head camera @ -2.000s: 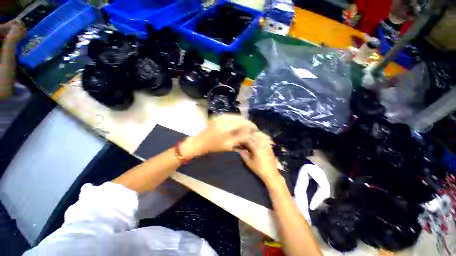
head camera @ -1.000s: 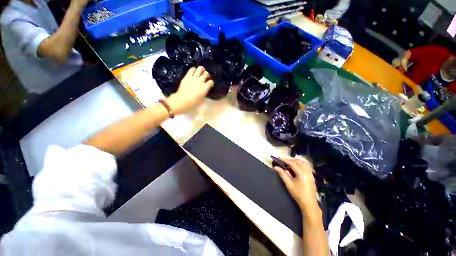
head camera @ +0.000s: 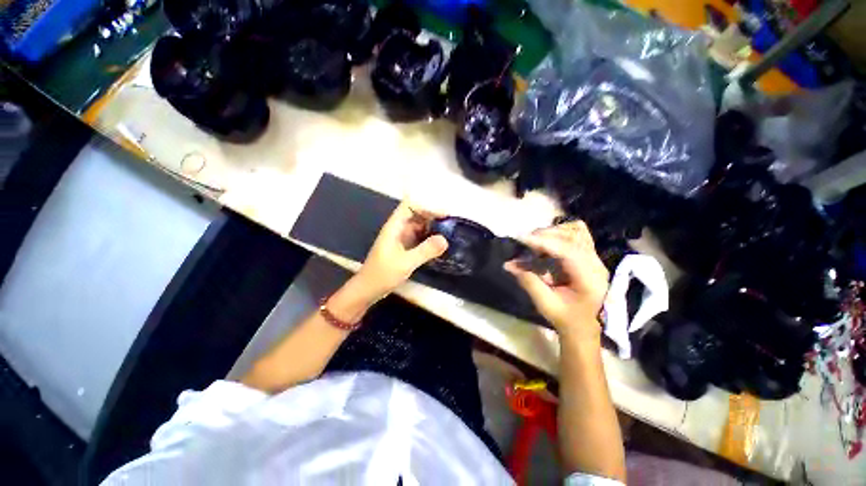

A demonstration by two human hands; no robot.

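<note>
A round glossy black ear-cup housing (head camera: 461,247) is held over the dark work mat (head camera: 344,217). My left hand (head camera: 404,249) grips its left side with thumb and fingers. My right hand (head camera: 567,272) is just right of the cup, its fingers closed around a small dark part (head camera: 541,263); its exact shape is hard to tell. Small black parts (head camera: 603,204) lie heaped behind my right hand.
Black cups (head camera: 309,62) cluster at the back left. A crumpled clear plastic bag (head camera: 627,104) lies behind the small parts. A white looped strip (head camera: 634,296) is right of my right hand. More black parts (head camera: 731,332) and red-and-white wires (head camera: 845,356) are at the right.
My left hand has come back from the cup cluster and now holds a cup over the mat. My right hand is beside it. The camera view has shifted.
</note>
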